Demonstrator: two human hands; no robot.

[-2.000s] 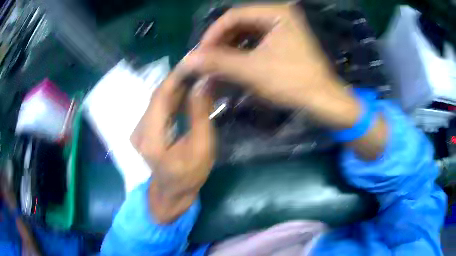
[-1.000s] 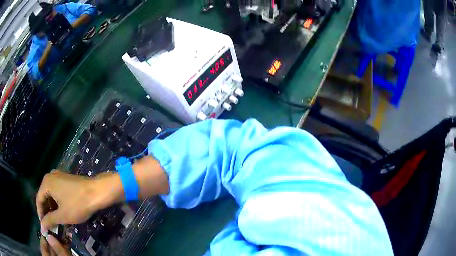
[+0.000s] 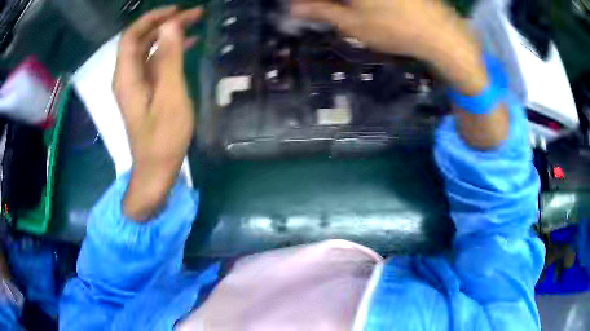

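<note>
A clear blister tray (image 3: 284,139) with rows of black modules lies in front of me. Pale L-shaped pads show on two of them, one at the near left (image 3: 233,88) and one near the middle (image 3: 334,114). My left hand (image 3: 155,90) is raised left of the tray, fingers apart, with no object visible in it. My right hand (image 3: 401,32) reaches over the far part of the tray. Its fingertips are blurred at the top edge, and I cannot tell whether they hold a module. Small white square labels dot the modules.
A white sheet (image 3: 107,90) lies left of the tray, partly behind my left hand. Further left are a green-rimmed tray (image 3: 50,174) and a pink and white block (image 3: 29,90). A white box (image 3: 546,81) stands at the right. A person's blue-clothed part shows at the lower left edge.
The view has swung back from the right side to the tray. Compared with two seconds ago, my hands have moved apart, the left to the left and the right over the far tray.
</note>
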